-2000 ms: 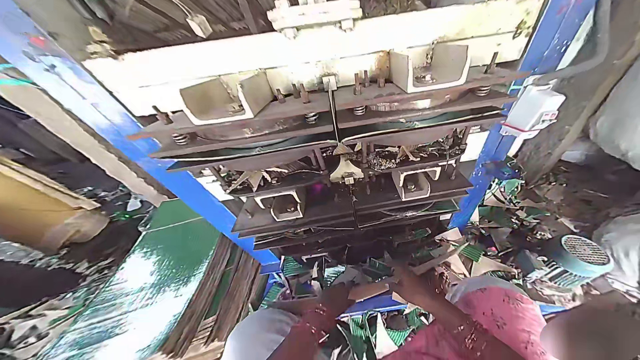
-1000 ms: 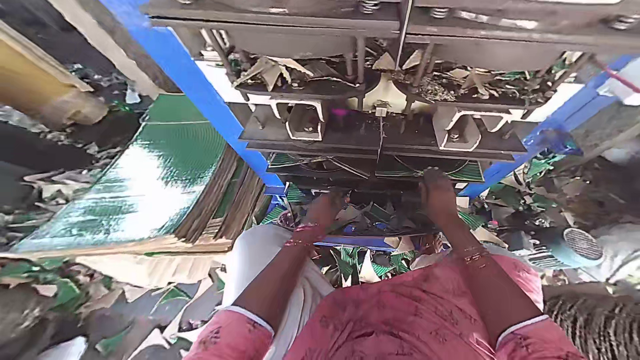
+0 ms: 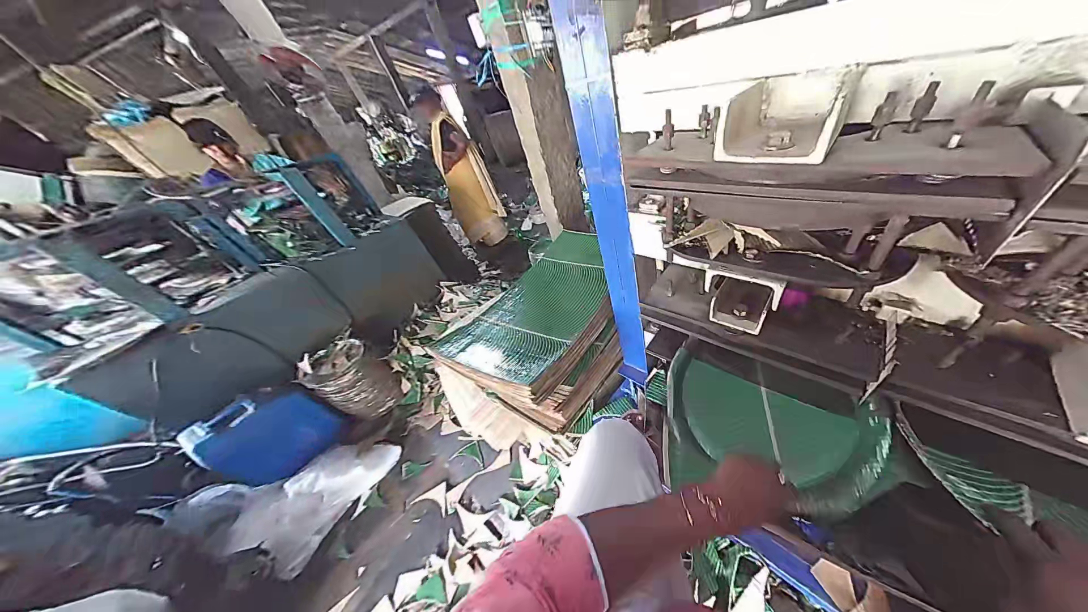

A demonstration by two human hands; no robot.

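My left hand (image 3: 752, 493), blurred, is at the front edge of a round green pressed sheet (image 3: 765, 416) in the lower opening of a blue-framed press (image 3: 608, 187); whether its fingers grip the sheet is unclear. Part of my right hand (image 3: 1054, 569) shows as a blur at the bottom right edge, near a second green striped sheet (image 3: 969, 467); its fingers cannot be made out. Dark metal plates with bolts lie above both sheets. Left of the press frame lies a stack of green striped sheets (image 3: 544, 297) with brown edges.
Green and white offcuts (image 3: 518, 493) litter the floor. A blue jerrycan (image 3: 263, 433), a coiled bundle (image 3: 348, 378) and white plastic sheeting (image 3: 323, 501) lie at left. Two people are farther back, one standing in yellow (image 3: 463, 170), one behind a blue-framed machine (image 3: 314, 204).
The view has swung left, showing the wider workshop. Round green sheets now show in the lower press opening. My left hand, earlier below the plates, is at one sheet's edge.
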